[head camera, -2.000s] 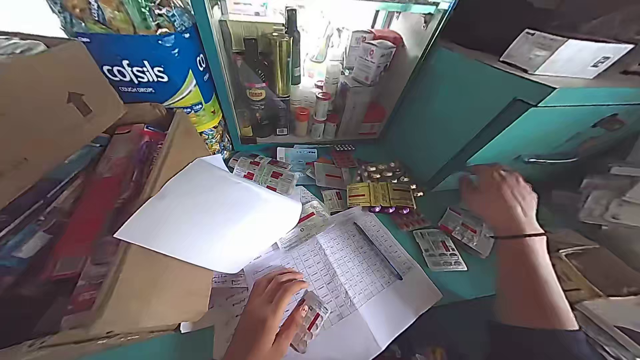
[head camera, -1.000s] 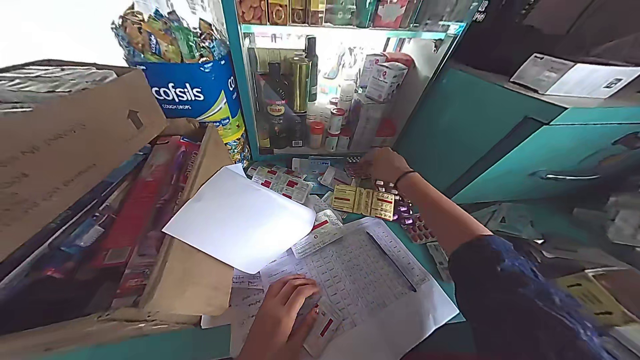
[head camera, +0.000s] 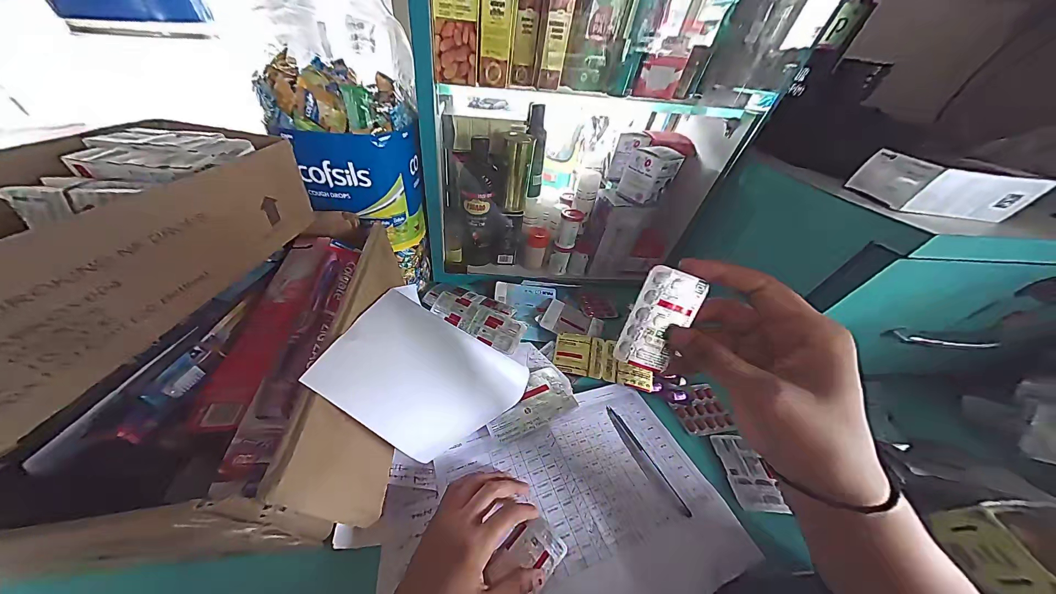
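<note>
Raised at the right, my right hand (head camera: 767, 363) pinches a silver blister pack of tablets (head camera: 662, 318) with red print between thumb and fingers. My left hand (head camera: 478, 536) rests low on the papers, its fingers around another blister pack (head camera: 528, 554). Under it lies a printed grid sheet (head camera: 577, 462) with a pen (head camera: 648, 462) across it. A blank white paper (head camera: 417, 371) overlaps the sheet's left side. Behind are yellow blister packs (head camera: 577, 355), silver blister strips (head camera: 474, 318) and a pack of red tablets (head camera: 703, 410). Another silver pack (head camera: 749, 474) lies beside the sheet.
An open cardboard box (head camera: 330, 454) with toothpaste cartons fills the left. Behind it stands a Cofsils cough drops jar (head camera: 355, 173). A glass-fronted cabinet (head camera: 425, 148) holds bottles and boxes at the back. A teal drawer unit (head camera: 957, 305) stands at the right.
My right hand has come from the packs near the cabinet toward me and now holds up a blister pack. My left hand stays on the papers. The view has shifted.
</note>
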